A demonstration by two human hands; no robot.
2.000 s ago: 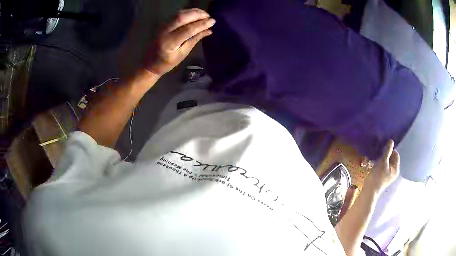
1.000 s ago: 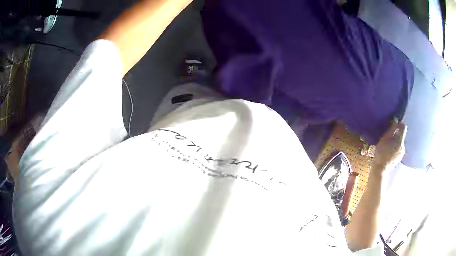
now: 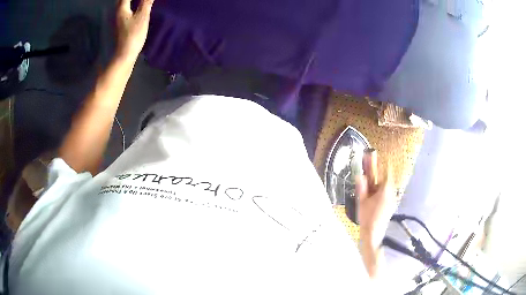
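Observation:
The purple garment [image 3: 277, 40] lies across the grey-blue padded board [image 3: 441, 69] at the top of the view. The silver steam iron [image 3: 346, 167] rests on the yellow-tan dotted pad [image 3: 398, 144], its tip pointing up the view. My right hand [image 3: 375, 193] is blurred and lies at the iron's brown handle; whether the fingers are closed on it cannot be told. My left hand [image 3: 135, 20] is at the garment's left edge, partly cut off by the top of the picture, so its grip is not clear.
A crumpled brown piece [image 3: 392, 114] lies on the pad near the board. Black cables [image 3: 424, 245] trail at the lower right. A dark round base [image 3: 72, 49] is at the upper left. Cardboard [image 3: 29, 190] shows at the left edge. Bright light washes out the right side.
My right hand has left the garment's right end and moved down to the iron. My left hand, out of view a second before, shows again at the garment's left edge. The view has shifted.

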